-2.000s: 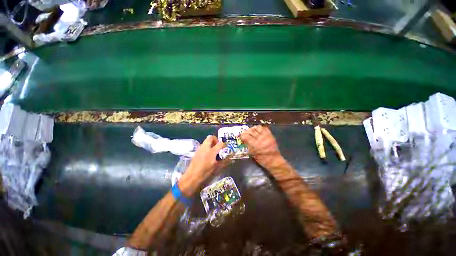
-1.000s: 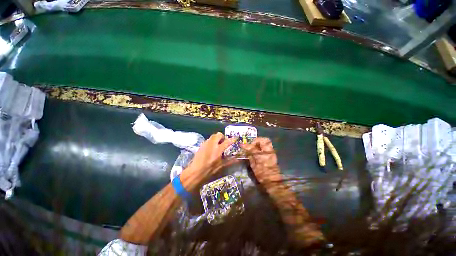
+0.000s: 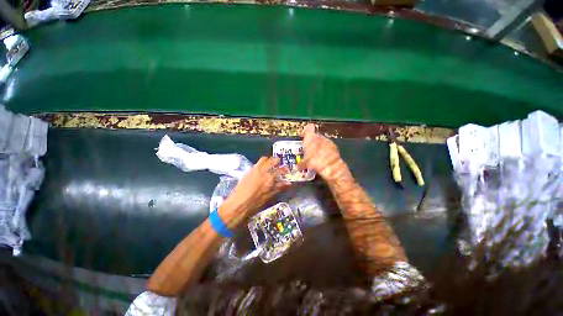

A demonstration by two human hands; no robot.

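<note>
A white open socket housing (image 3: 295, 162) with coloured wires inside lies in front of me by the belt edge. My left hand (image 3: 260, 184) grips its left side. My right hand (image 3: 320, 152) is at its upper right side, fingertips bunched together; whether they pinch a small part cannot be told. A bagged power cord (image 3: 200, 160) in clear plastic runs left from beside my left hand. A second open housing (image 3: 276, 232), tilted, lies nearer my body, with yellow and green bits inside.
Pale-yellow-handled pliers (image 3: 404, 163) and a thin dark tool (image 3: 422, 200) lie to the right. Stacked white units with bagged cords stand at far right (image 3: 501, 145) and far left (image 3: 21, 139). The green belt (image 3: 271, 68) runs beyond the chipped metal edge (image 3: 185, 124).
The camera view has tilted and shifted. My right hand has moved up from the housing's right side to its upper right corner. My left hand stays on the housing.
</note>
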